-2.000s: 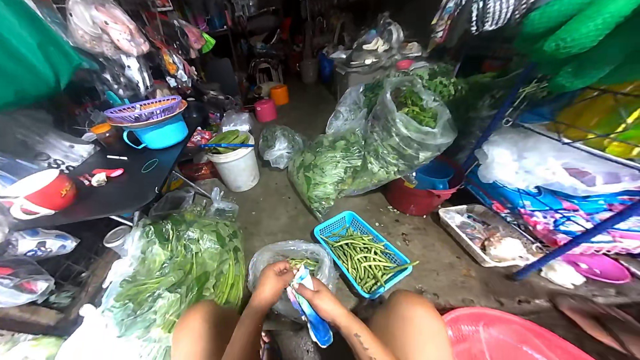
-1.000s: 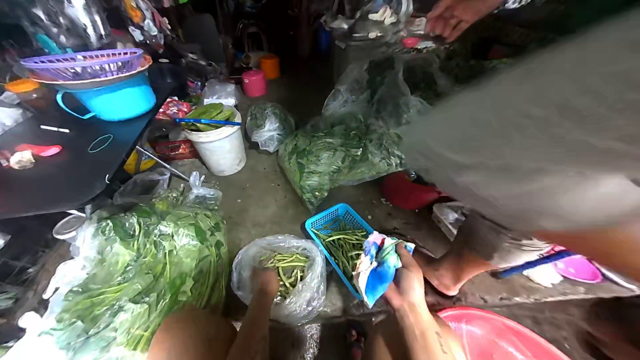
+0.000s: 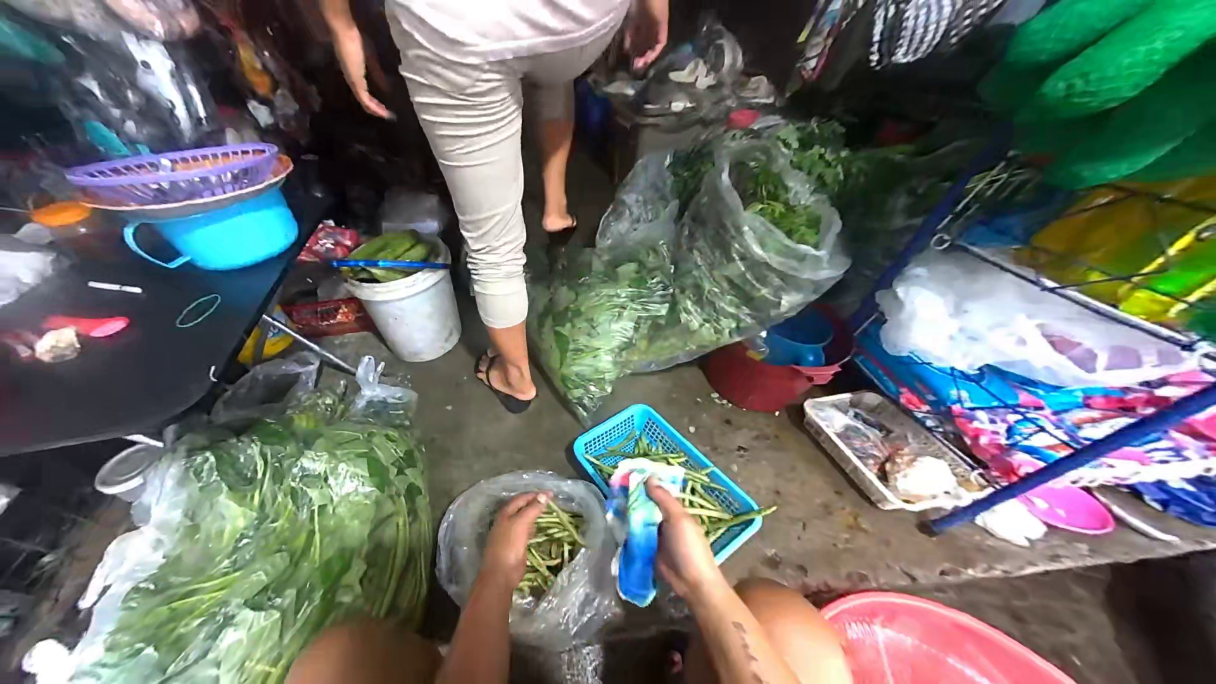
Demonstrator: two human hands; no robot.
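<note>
My left hand [image 3: 513, 541] is at the left side of an open clear plastic bag [image 3: 465, 513] with green bean pods [image 3: 556, 546] in it; whether its fingers hold a pod cannot be told. My right hand [image 3: 679, 537] grips a blue and white printed plastic packet [image 3: 638, 532], held upright between the bag and a blue plastic basket [image 3: 608, 427]. More long green beans [image 3: 708, 499] lie in the basket, partly hidden behind the packet and my right hand.
Bagged leafy greens [image 3: 285, 532] lie at left, beside a black table [image 3: 123, 342]. Ahead, a person [image 3: 484, 190] stands near a white bucket [image 3: 408, 309] and more bagged greens [image 3: 608, 323]. A red basin [image 3: 931, 636], a metal tray [image 3: 855, 456] and a blue rack pole [image 3: 1073, 461] are at right.
The person, close on the right one second ago, is now farther ahead with their back to me. My hands, together at the packet two seconds ago, are now apart.
</note>
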